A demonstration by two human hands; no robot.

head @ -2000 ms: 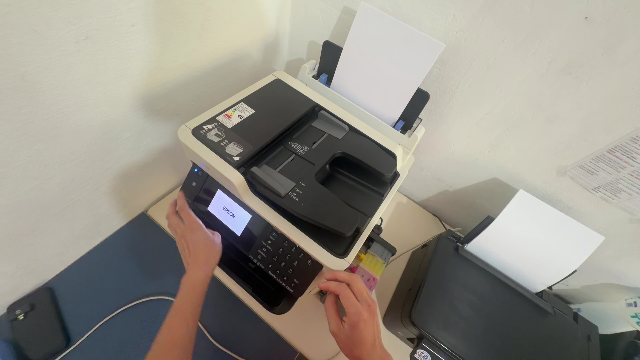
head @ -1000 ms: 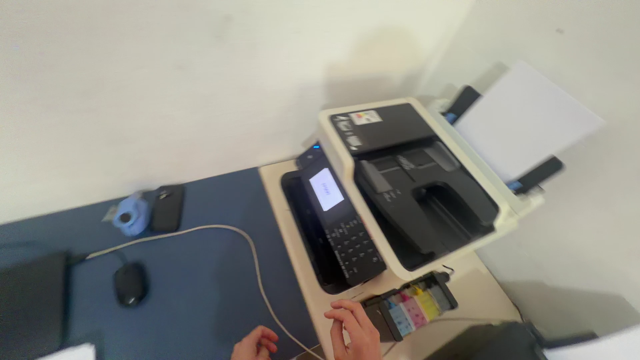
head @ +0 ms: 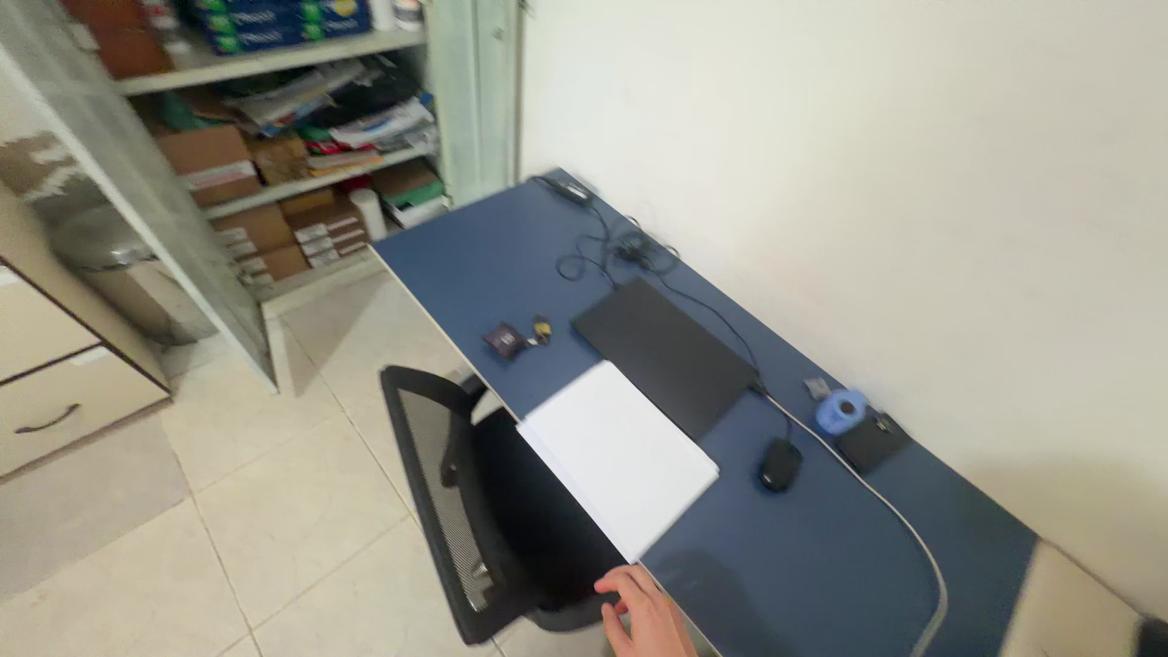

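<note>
At the bottom centre of the head view, my right hand is beside the near edge of the blue desk, fingers apart and a little curled, with nothing in them. Just beyond its fingertips lies a stack of white paper, its left side over the desk edge. A closed black laptop lies behind the paper. Right of the paper is a black computer mouse. A blue roll and a dark flat case lie near the wall. My left hand is out of view.
A black mesh-backed chair stands against the desk. Black cables, a small dark packet and a pale cable lie on it. An open cabinet with boxes and papers stands behind, a drawer unit at left.
The view has swung far left, from the printers to the desk and cabinet. My hands have left the printer and its ink tanks, and my left hand has gone out of view.
</note>
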